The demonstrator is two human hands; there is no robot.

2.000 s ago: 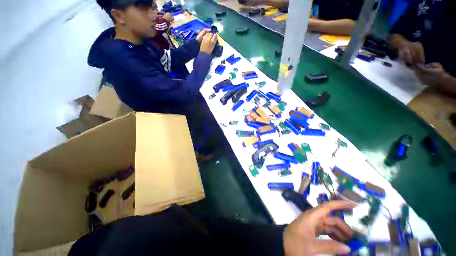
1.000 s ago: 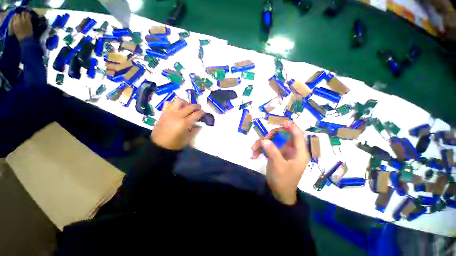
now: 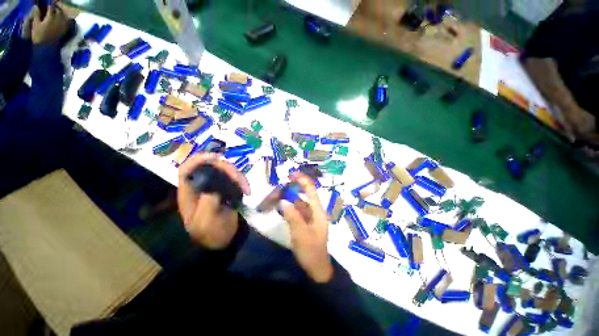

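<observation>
My left hand (image 3: 209,220) is shut on a black curved housing (image 3: 217,184), held over the near edge of the white bench strip (image 3: 272,226). My right hand (image 3: 307,230) is just to its right and holds a battery pack (image 3: 291,191), of which a blue part and a brown part show between the fingers. The view is blurred, and any wires between the two are hard to make out. Many blue battery packs with tan pads and green boards lie scattered on the white strip around my hands.
Black housings (image 3: 110,100) lie at the left of the strip. Beyond it, the green belt (image 3: 328,85) bears part-filled housings (image 3: 379,92). A metal upright (image 3: 180,29) stands at the strip's far edge. A carton flap (image 3: 72,252) is at lower left. Other workers' arms show at upper left and upper right.
My left hand has lifted a black housing off the bench. My right hand has moved closer to it, still holding the battery pack. The view has shifted, showing more of the belt's far side.
</observation>
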